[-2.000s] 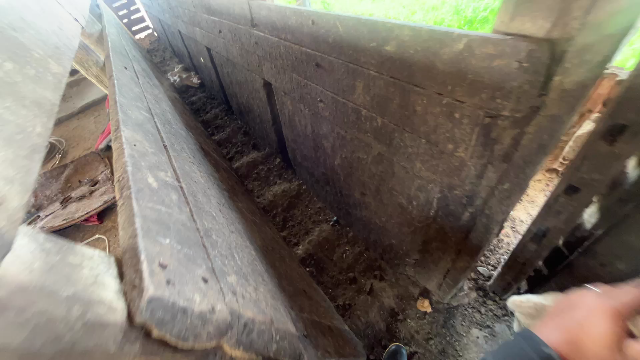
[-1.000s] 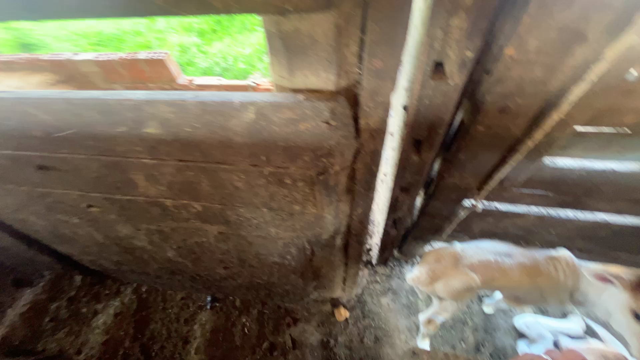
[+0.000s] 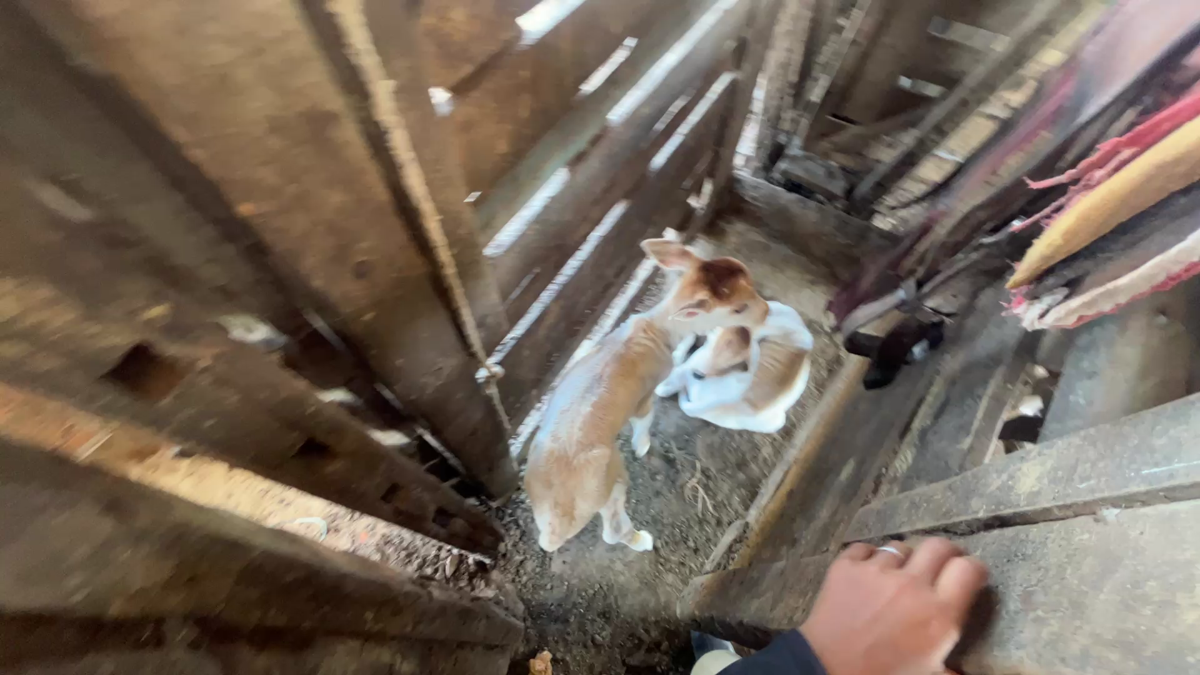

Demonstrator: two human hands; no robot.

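My left hand (image 3: 886, 609), with a ring on one finger and a dark sleeve at the wrist, rests at the lower right with its fingers curled over the edge of a wooden board (image 3: 1087, 572). My right hand is out of view. Left of and beyond the hand, a tan and white calf (image 3: 600, 412) stands on the dirt floor with its head turned to the right. Beside its head, a second tan and white calf (image 3: 764, 375) lies curled up. Blur softens the view.
A slatted plank wall (image 3: 562, 206) runs behind the calves, with a rope (image 3: 412, 187) hanging along a post. Worn red and yellow cloth (image 3: 1116, 197) hangs at the upper right. Heavy planks (image 3: 234, 562) stand at the lower left. Part of a shoe (image 3: 712, 652) shows at the bottom edge.
The view has swung far to the right, from the long plank trough to the calves. My left hand, at the lower right two seconds ago, now lies on the board.
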